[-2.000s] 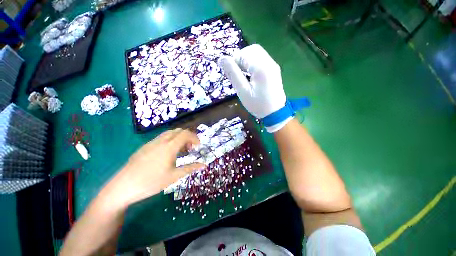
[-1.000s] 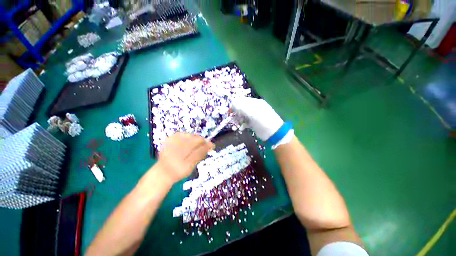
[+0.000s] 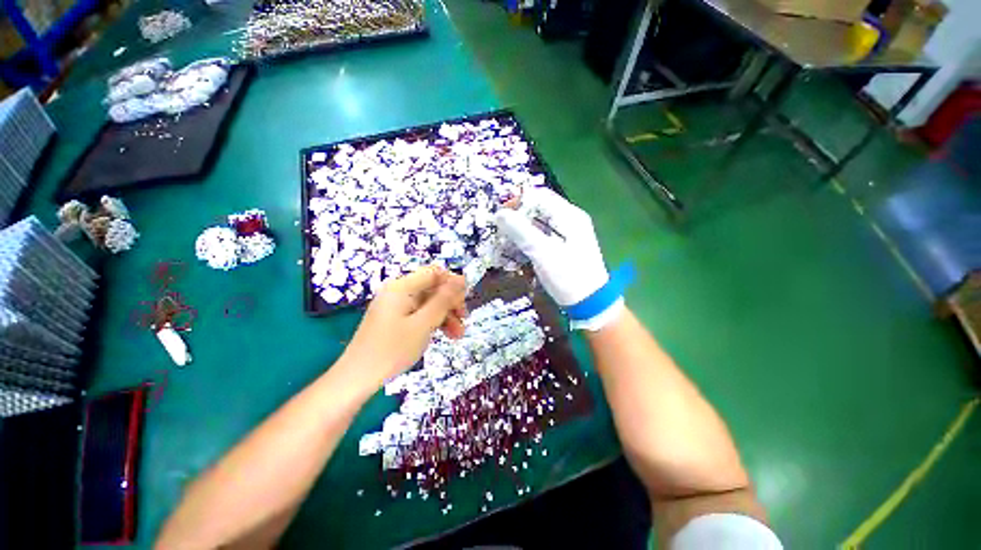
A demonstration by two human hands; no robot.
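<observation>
My left hand, bare, is over the top left of the pile of white board strips, fingers curled; whether it holds a piece cannot be told. Dark red wires with tiny white ends trail from the strips towards the table edge. My right hand, in a white glove with a blue wristband, is at the lower right of the black tray full of small white wired pieces. Its fingertips are bent over the pieces; what they hold is too blurred to tell. The strips lie on a dark brown mat.
To the left lie round white bundles, a loose red wire tangle, a second dark tray with white bundles, stacked grey racks and a red-edged black slab. A far tray is at the top; a metal table stands right.
One second ago both hands held a white strip between them over the tray's near edge; now they are apart and no strip shows between them. The view has also shifted.
</observation>
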